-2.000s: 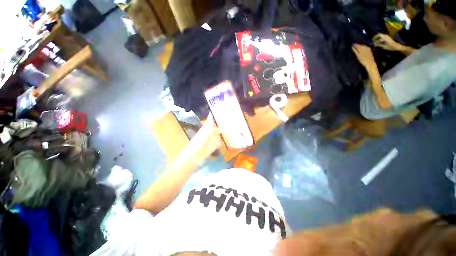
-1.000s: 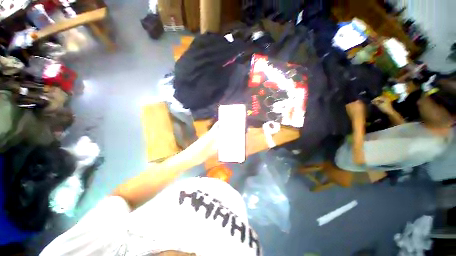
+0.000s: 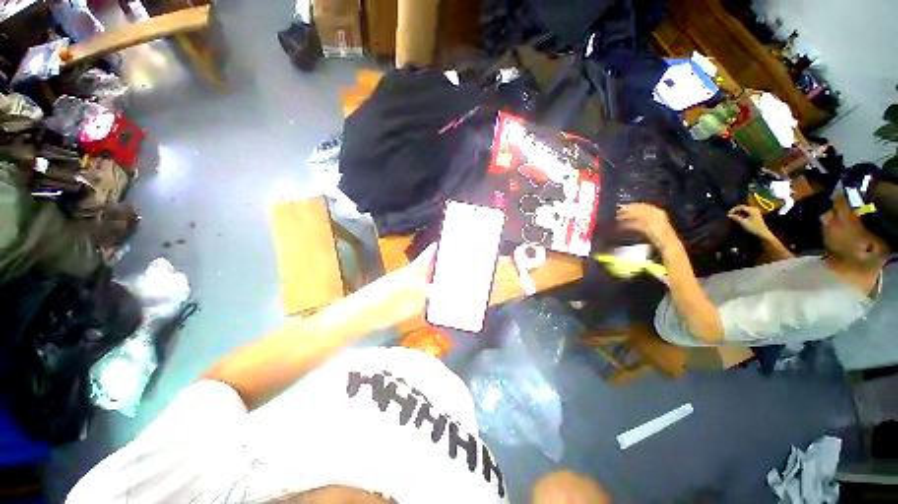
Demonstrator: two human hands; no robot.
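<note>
My left hand (image 3: 423, 279) holds a smartphone (image 3: 466, 266) with a blank white screen, above the near edge of the low wooden table (image 3: 551, 271). The fingers are mostly hidden behind the phone. My right hand (image 3: 571, 489) is a blurred skin-coloured patch cut off by the bottom edge; whether it holds anything cannot be told. An orange patch (image 3: 426, 341) shows just below the phone, by my shirt.
Dark garments (image 3: 409, 148) cover the table. On them lies a black, red and white cartoon-mouse bag (image 3: 547, 187), beside a white tape roll (image 3: 529, 258). A person (image 3: 768, 295) sits right, a yellow item (image 3: 630, 264) near one hand. Wooden stool (image 3: 305, 256), clear plastic (image 3: 512, 389), white strip (image 3: 655, 426).
The view has turned right. The phone is tilted differently and its screen, coloured at first, is white. My right arm, large at the bottom before, shows only a small part. The yellow item has appeared.
</note>
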